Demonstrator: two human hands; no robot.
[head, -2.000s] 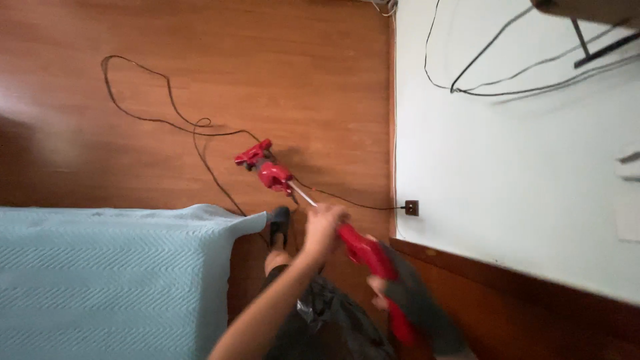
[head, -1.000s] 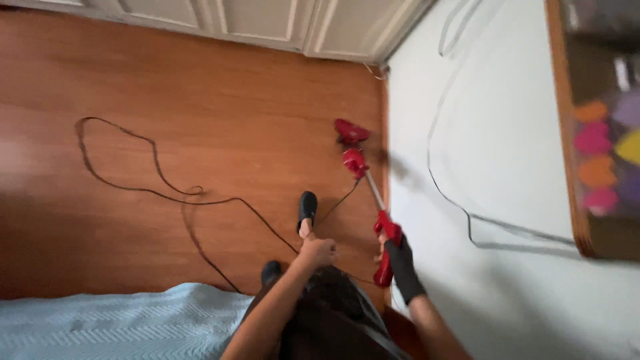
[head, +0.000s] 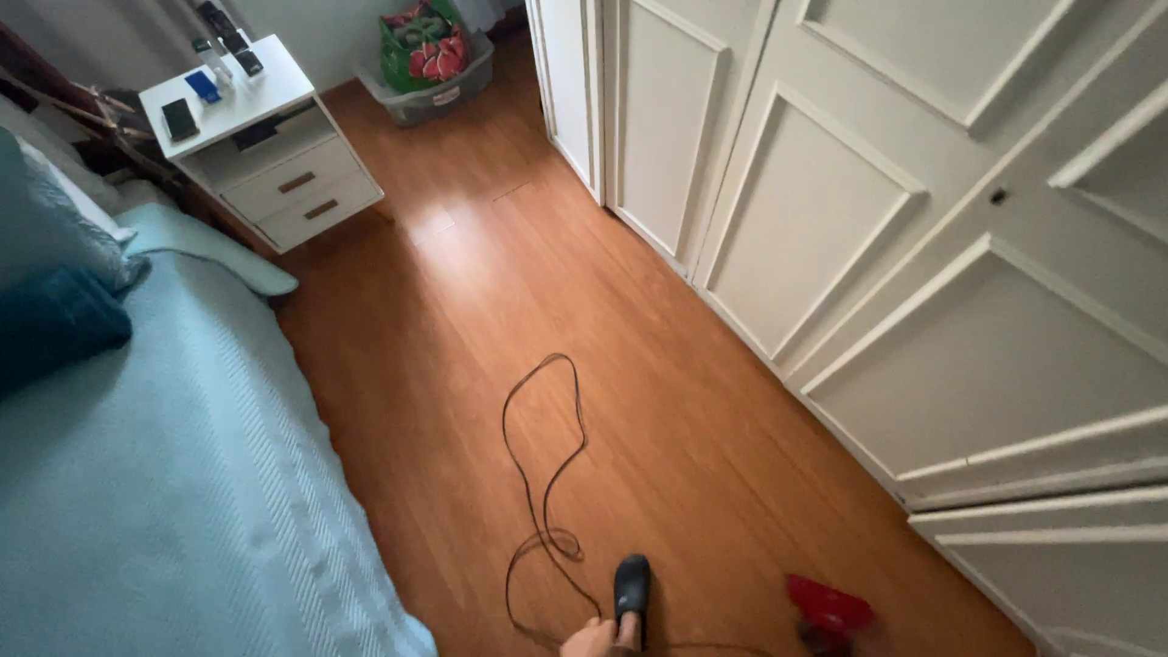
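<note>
At the bottom edge my left hand point(head: 591, 637) shows in part, fingers curled, beside a black shoe point(head: 631, 584). A dark power cord point(head: 584, 438) lies in loops on the wooden floor and runs up to this hand; whether the fingers hold it cannot be made out. The red floor head of a stick vacuum cleaner point(head: 830, 604) sits at the lower right, blurred and partly cut off by the frame. Its handle and my right hand are outside the view.
White panelled wardrobe doors point(head: 821, 219) line the right side. On the left is a bed with a light blue cover point(head: 210, 456). A white nightstand point(head: 297, 182) with a phone on top stands beyond it, and a plastic bin point(head: 438, 100) holding a green bag lies farther back.
The view has swung to the bed and wardrobe. My right hand, seen earlier on the red vacuum's handle, has left the view. My left hand was on the vacuum's tube two seconds ago, then came off it.
</note>
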